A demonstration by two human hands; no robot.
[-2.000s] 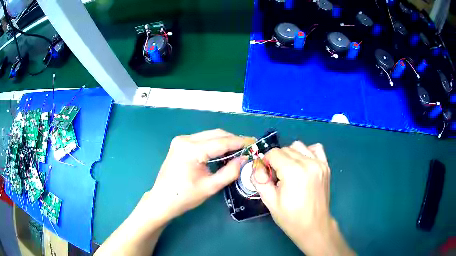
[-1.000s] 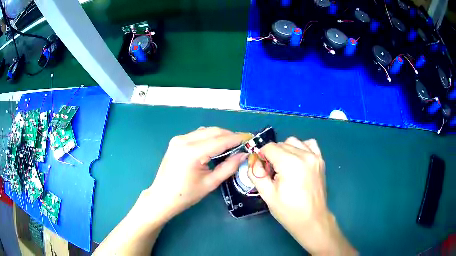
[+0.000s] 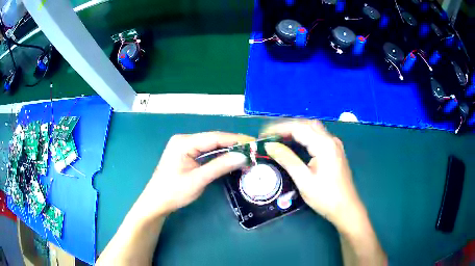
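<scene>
A green circuit board (image 3: 256,147) is held between both hands above the far end of a black speaker housing (image 3: 250,215). My left hand (image 3: 195,166) pinches its left end, with a white wire trailing beside the fingers. My right hand (image 3: 315,166), somewhat blurred, holds its right end between thumb and fingers. A thin red and white lead runs from the board's middle toward the round whitish speaker (image 3: 261,183). A blue cylinder (image 3: 285,201) with a pale end lies beside the speaker. The housing's far end is hidden behind board and hands.
A blue sheet (image 3: 83,208) with heaped green boards lies left. Another blue sheet (image 3: 312,93) with black speaker units is at back right. A black bar (image 3: 450,194) lies far right. A white frame rail (image 3: 192,104) and post (image 3: 78,52) stand behind; a unit (image 3: 128,54) sits beyond.
My right hand has moved from the lead at the board's middle to its right end, uncovering the speaker and blue cylinder. The board now lies more level. The unit beyond the rail has shifted left.
</scene>
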